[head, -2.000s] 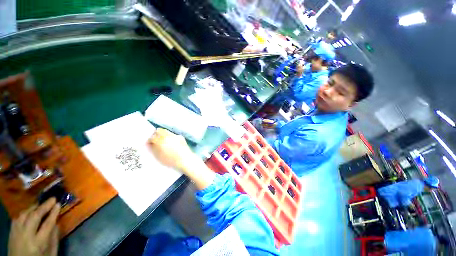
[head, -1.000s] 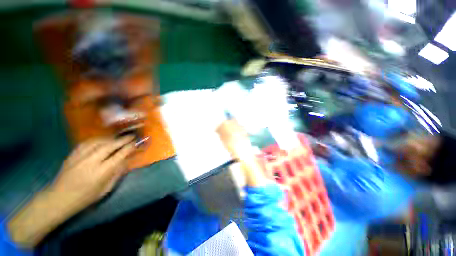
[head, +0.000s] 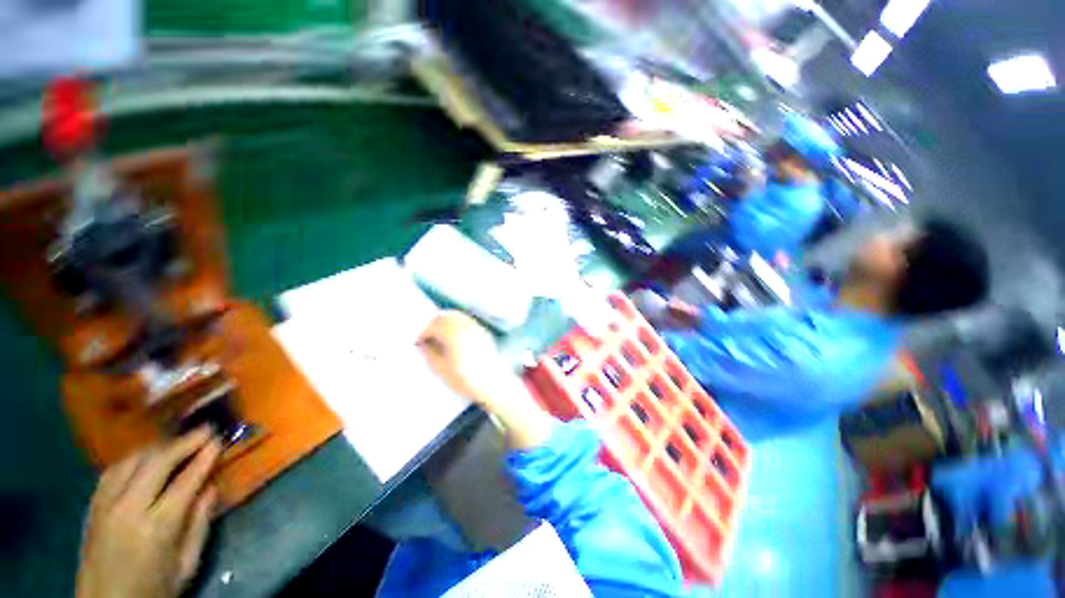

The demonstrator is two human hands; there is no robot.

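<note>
The press fixture has an orange-brown base (head: 292,403), a steel toggle clamp (head: 129,263) and a red clamp handle (head: 72,117). My left hand (head: 152,508) is at the front of the base, its fingertips at the dark fixture nest (head: 216,415); blur hides whether they grip a part. White paper (head: 380,403) lies right of the fixture, with only faint specks visible. My right hand (head: 459,350) is over the paper's right side, thumb and fingers close together. Whether it holds a tiny part cannot be seen.
A red divided bin (head: 654,438) with small black parts stands right of my right forearm. A folded white piece (head: 467,275) and a crumpled plastic bag (head: 543,240) lie beyond the paper. A person in a blue smock (head: 771,362) is at the right, another farther back.
The camera view has swung and steadied somewhat. My hands keep about the same places at the nest and paper. The neighbouring person's head has turned away from the camera. The specks look fainter.
</note>
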